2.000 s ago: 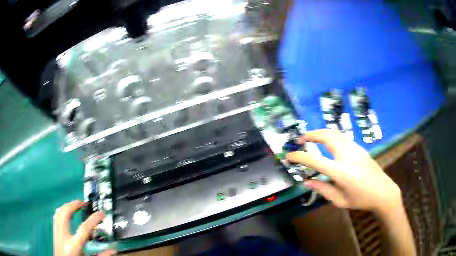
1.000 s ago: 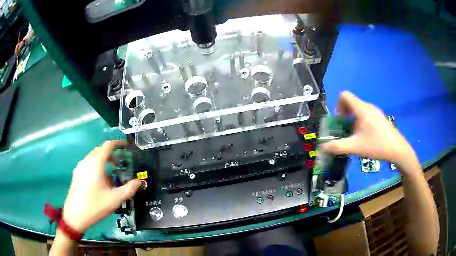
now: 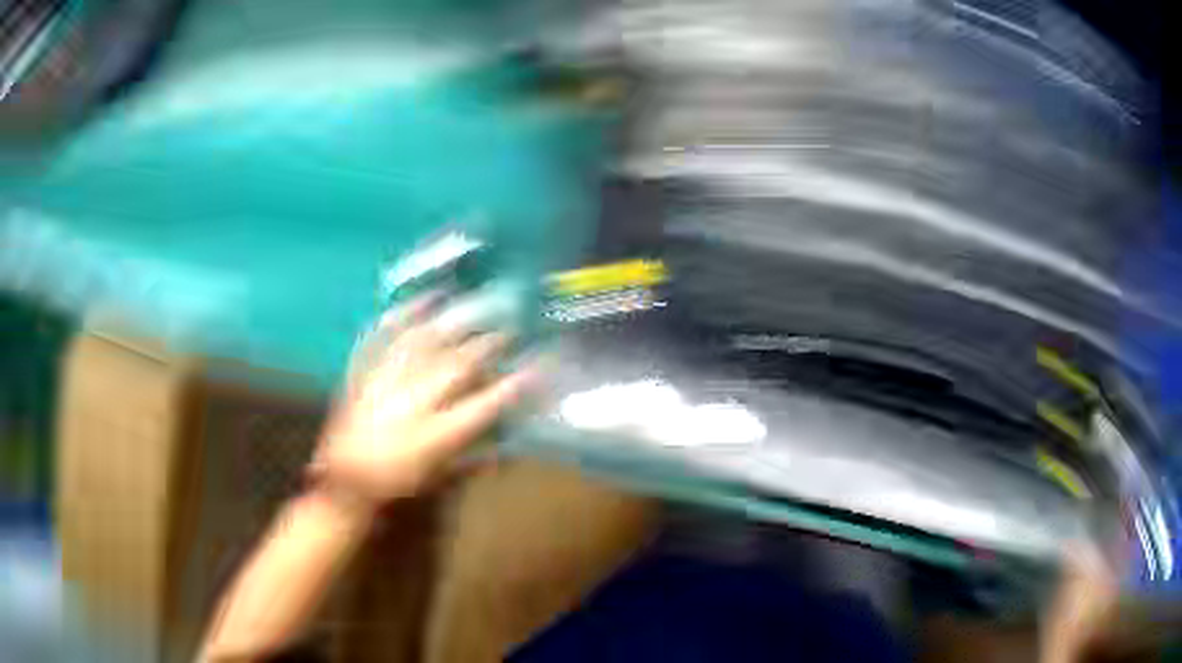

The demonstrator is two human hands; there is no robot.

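Observation:
The frame is heavily blurred. The black test fixture [image 3: 830, 427] stands on the green bench at the centre and right, with its clear pressure plate [image 3: 894, 207] above the base. My left hand [image 3: 421, 395] is at the left front of the fixture. A blurred whitish thing [image 3: 441, 266] shows at its fingertips, perhaps a circuit board; whether the hand grips it cannot be told. My right hand [image 3: 1082, 609] is partly cut off at the bottom right, by the fixture's right front corner. What it holds is too blurred to tell.
The green bench [image 3: 298, 181] extends to the left. A brown carton [image 3: 123, 479] is below the bench edge at lower left, with more cardboard behind my left forearm. Yellow labels [image 3: 607, 276] show on the fixture. Blue mat shows at the far right edge. Dark blue clothing is at bottom centre.
The view has swung left, so the fixture sits further right and the left carton shows. My right hand is now low at the frame's right edge, mostly cut off.

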